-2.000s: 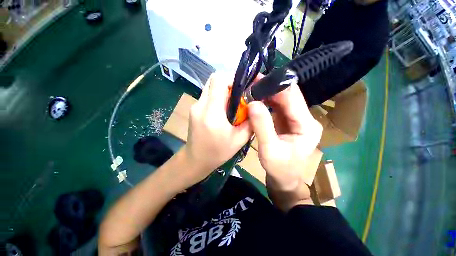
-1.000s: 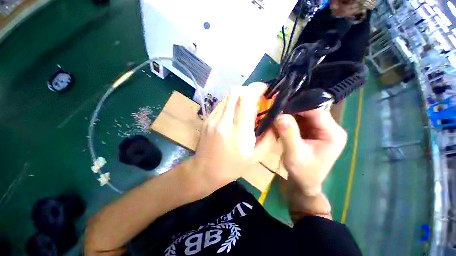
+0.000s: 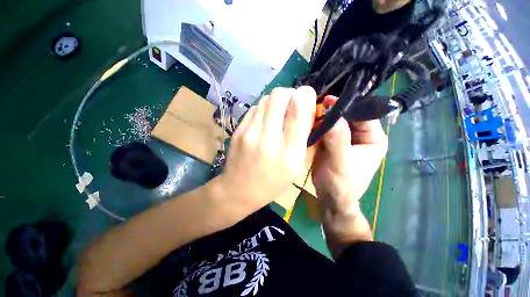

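Observation:
My left hand [image 3: 264, 139] is wrapped around the orange electric screwdriver [image 3: 319, 114], so only a small strip of orange shows. My right hand [image 3: 348, 159] pinches the short, thick black cable plug [image 3: 367, 109] at the driver's end. Whether plug and driver are joined is hidden by my fingers. The looped black cable and hose bundle [image 3: 363, 61] hangs over and behind both hands. The silver screw feed head [image 3: 219, 158] shows partly beside my left hand.
A white screw feeder [image 3: 255, 35] stands ahead. On the green bench lie a cardboard piece [image 3: 189, 125], scattered screws [image 3: 139, 125], a curved pale feed tube [image 3: 74, 139] and black plastic housings [image 3: 138, 165]. A person in black [image 3: 354, 26] is beyond the feeder. Cardboard boxes [image 3: 311, 206] are below my hands.
The view has swung to the right, so the bench things sit further left. The hands keep their holds, and the cable loops have spread out to the right above them.

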